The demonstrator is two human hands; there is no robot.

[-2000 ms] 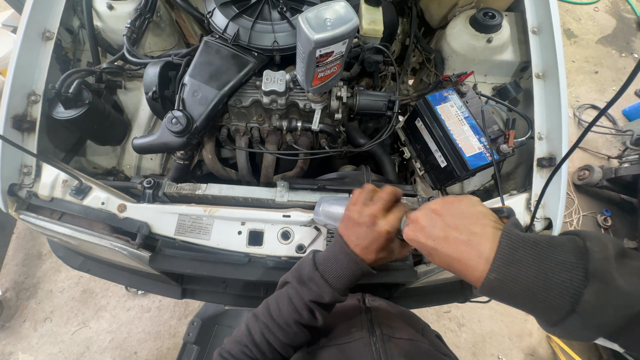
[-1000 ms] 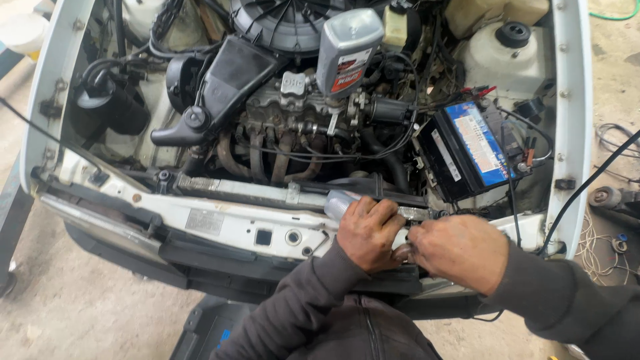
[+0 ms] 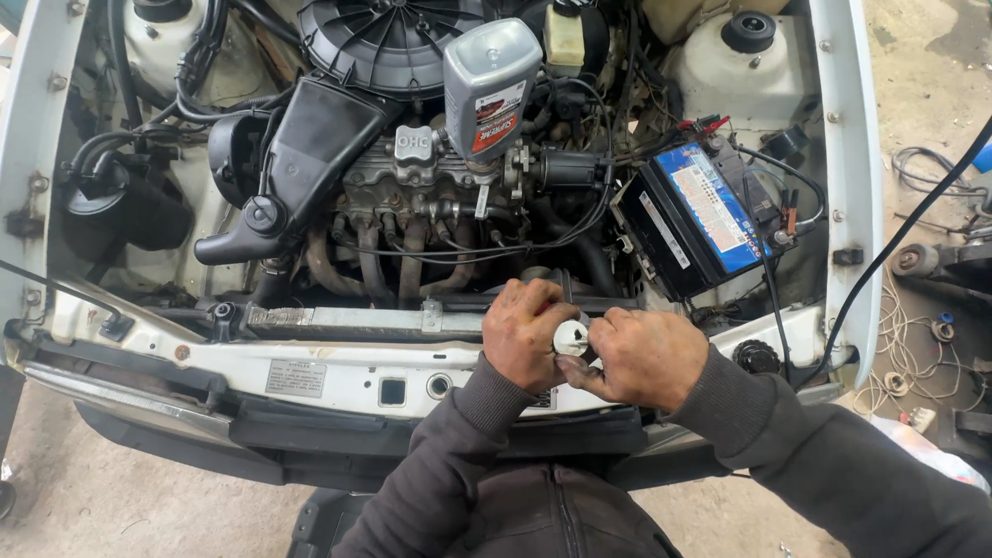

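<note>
Above the front crossmember, my left hand (image 3: 523, 333) is closed around a bottle whose round whitish top (image 3: 571, 338) faces me; the hand hides most of its body. The fingers of my right hand (image 3: 649, 355) pinch at the right edge of that top. Beyond my hands, a grey motor oil bottle (image 3: 494, 89) stands upside down, its neck down at the valve cover (image 3: 415, 147). A car battery (image 3: 694, 217) with a blue top lies to the right in the engine bay. A black ribbed cap (image 3: 756, 358) rests on the crossmember, right of my right hand.
The white front crossmember (image 3: 341, 372) runs across the bay before me. Black air cleaner housing (image 3: 387, 43), intake duct (image 3: 310, 155) and hoses fill the left and back. A black cable (image 3: 891, 252) hangs at the right. Coiled cords (image 3: 899, 341) lie on the floor there.
The held bottle was lying sideways, pointing left; now its whitish top faces me. Both hands remain close together at it. The oil bottle still stands inverted on the engine.
</note>
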